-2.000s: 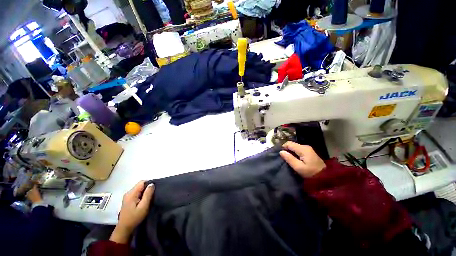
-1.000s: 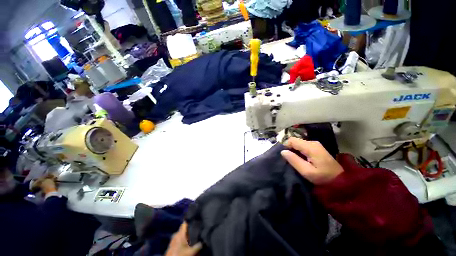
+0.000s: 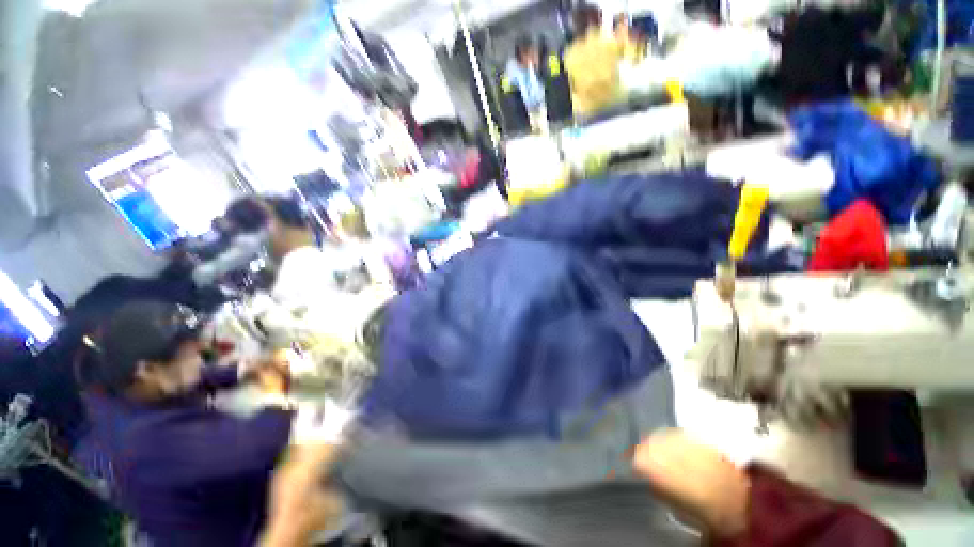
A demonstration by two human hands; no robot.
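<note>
The frame is blurred. A garment with a navy part above and a grey band along its lower side is spread between my hands, raised over the table. My left hand holds its lower left end. My right hand holds its lower right end, left of and below the sewing machine. The fingertips of both hands are too blurred to make out.
A yellow-handled screwdriver stands on the machine head. A navy garment pile lies behind. A red cloth and blue cloth are beyond the machine. A person in dark clothes sits close on the left.
The view has swung left and up. The garment has been lifted and spread out, and its navy part now shows broadly. Both hands now hold it apart, away from the needle area.
</note>
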